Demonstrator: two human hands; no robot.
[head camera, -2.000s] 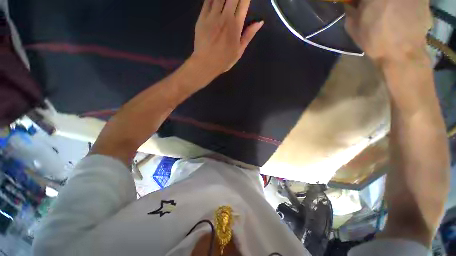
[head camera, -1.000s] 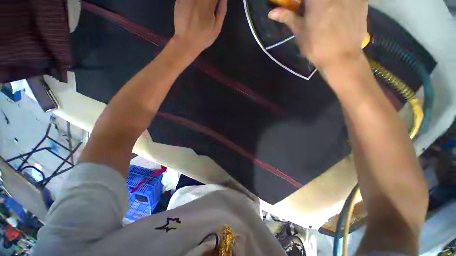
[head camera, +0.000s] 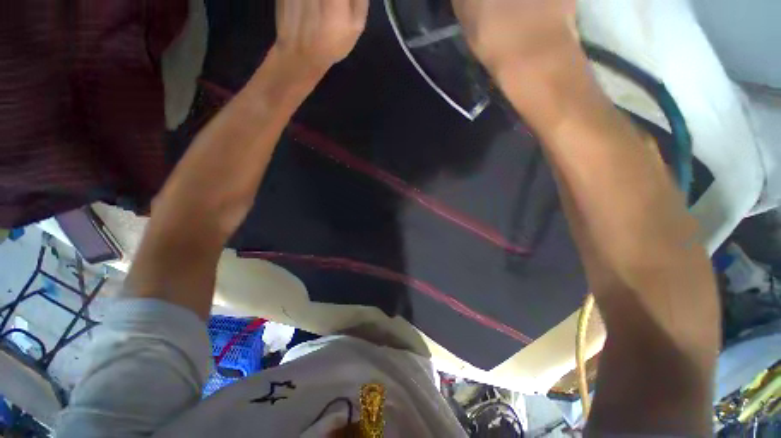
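Note:
A black garment panel (head camera: 360, 197), wrong side up with thin maroon lines, lies over the pressing table. My left hand (head camera: 321, 27) is on or just above its upper part; the fingers are cut off by the top edge, so their hold is unclear. My right hand (head camera: 514, 30) is at the top centre, closed on the steam iron (head camera: 445, 64), whose dark body and silvery rim show left of the hand. The iron is over the panel; its handle and far end are out of view.
A maroon striped heap (head camera: 81, 111) lies at the table's left. A dark flat object (head camera: 88, 235) is at the left edge. Cream cover (head camera: 261, 287) shows along the front. A green hose (head camera: 676, 128) and a yellow hose (head camera: 584, 342) run at the right. A blue basket (head camera: 231, 346) stands below.
The view has shifted, with more of the maroon heap showing. The iron and both hands now appear farther left and higher in the picture. The iron's orange handle has gone out of view.

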